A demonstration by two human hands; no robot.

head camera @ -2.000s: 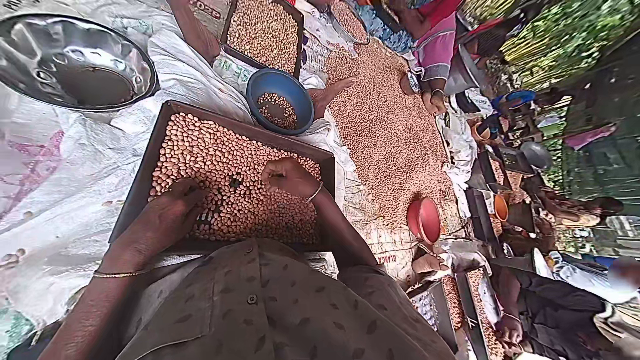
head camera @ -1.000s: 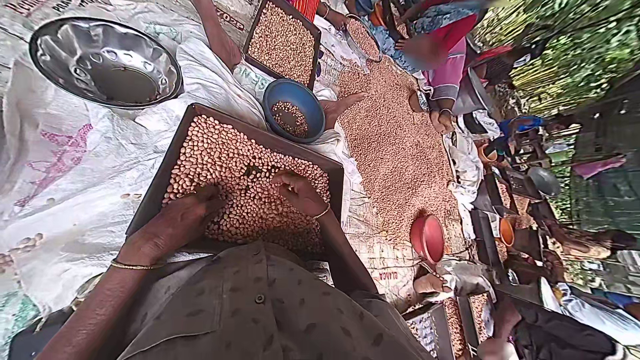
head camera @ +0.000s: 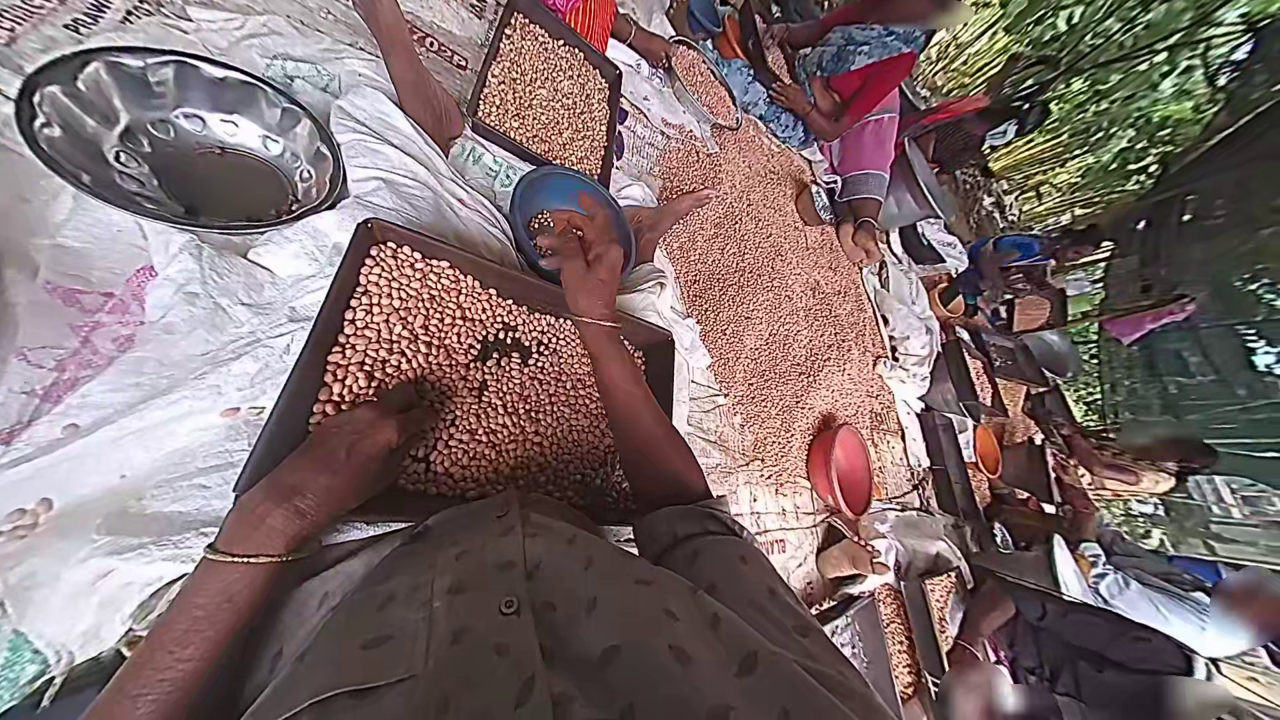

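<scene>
A dark rectangular tray [head camera: 290,420] full of pale pinkish nuts or beans [head camera: 500,390] lies in front of my body. My left hand [head camera: 370,445] rests on the nuts at the tray's left part, fingers bent down; whether it holds any is hidden. Over the blue bowl [head camera: 522,205] just beyond the tray's far edge is my right hand [head camera: 590,255], its fingers blurred, so I cannot tell what it holds. Some nuts lie in the bowl. A small dark patch [head camera: 503,347] shows among the nuts in the tray.
A shiny metal basin [head camera: 180,140] stands on white sacking at the far left. Another filled tray [head camera: 545,90] lies beyond the blue bowl, near a person's foot. To the right are a large spread of nuts [head camera: 780,300], a red bowl [head camera: 840,470] and several people with trays.
My right hand has moved from the nuts in the tray to over the blue bowl. My left hand is still at the tray's left part.
</scene>
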